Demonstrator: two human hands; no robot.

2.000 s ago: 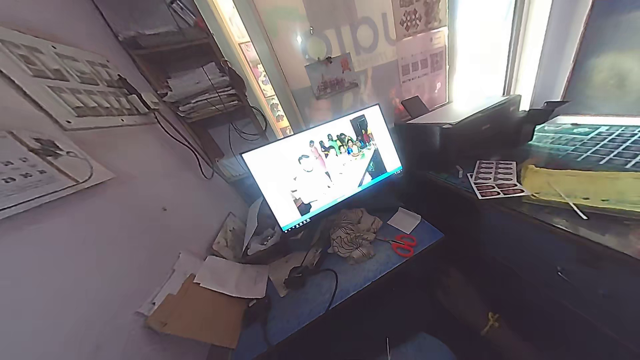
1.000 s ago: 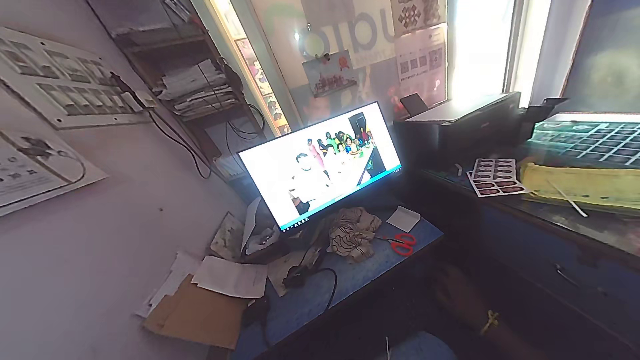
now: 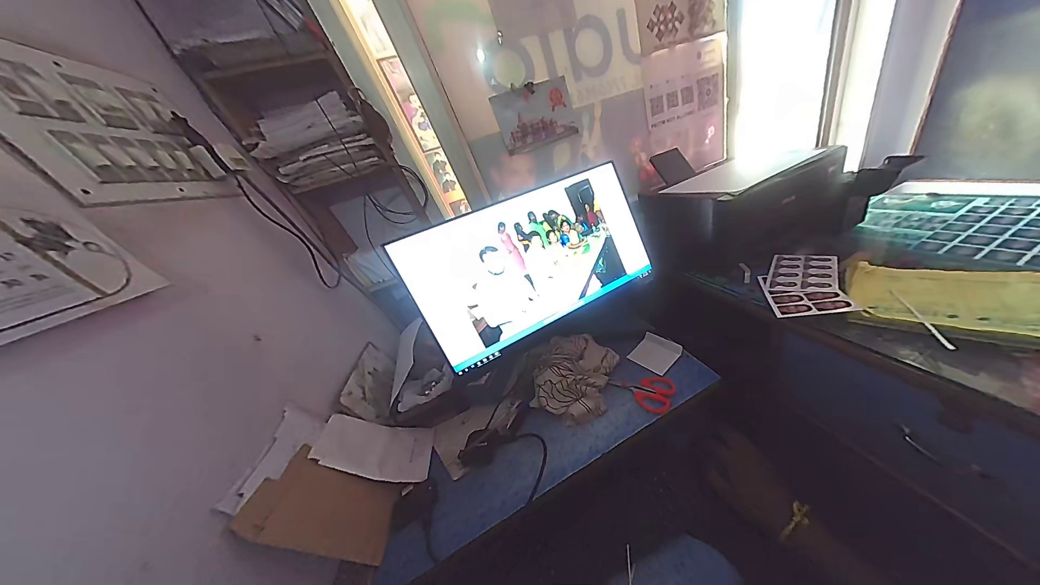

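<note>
My right hand [image 3: 743, 471] is low at the right in deep shadow, palm down, below the desk's top; a yellow band [image 3: 797, 520] circles its wrist. Whether something lies under its fingers is too dark to tell. My left hand is not in view. Red-handled scissors [image 3: 652, 395] lie on the blue desk [image 3: 597, 435] up and left of my right hand, with a crumpled striped cloth [image 3: 574, 378] beside them. Behind these stands a lit monitor [image 3: 524, 264] that shows a photo of a group of people around a long table.
A brown envelope [image 3: 317, 512] and papers [image 3: 374, 448] lie at the desk's left end, near a black cable [image 3: 543, 471]. A black printer [image 3: 764, 199] stands at the right. Photo sheets [image 3: 804, 272] and a yellow packet [image 3: 942, 299] lie on the right counter [image 3: 894, 335].
My right hand, barely visible in the dark two seconds ago, shows more clearly since the middle frame. The monitor picture and the things on the desk look the same.
</note>
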